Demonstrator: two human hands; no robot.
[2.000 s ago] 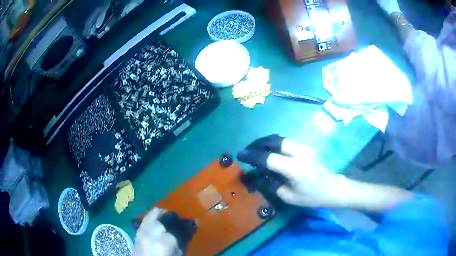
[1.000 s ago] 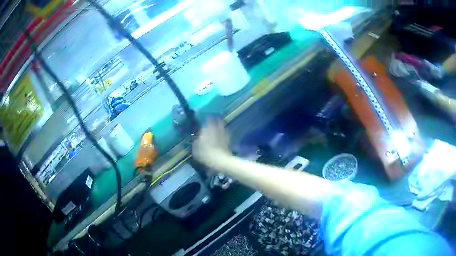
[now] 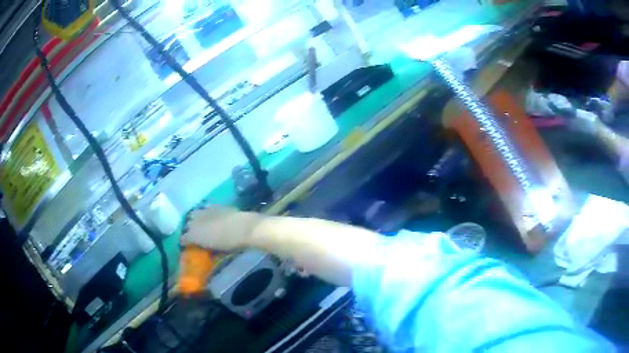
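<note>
My right hand reaches across the bench at the end of a blue-sleeved arm. It is closed around the upper part of an orange power screwdriver, whose orange body shows below the fingers. The picture is blurred there, and the screwdriver's lower end is hard to make out. My left hand is not in view.
A grey box with a dark oval is beside the screwdriver. Dark cables hang in front. A white container and black tray stand behind. At right are an orange-brown jig, white cloth and another person's hand.
My right hand has moved left and down from near the hanging cable onto the orange screwdriver. The screwdriver has moved down. Earlier, both hands were at a jig; the view has since swung away.
</note>
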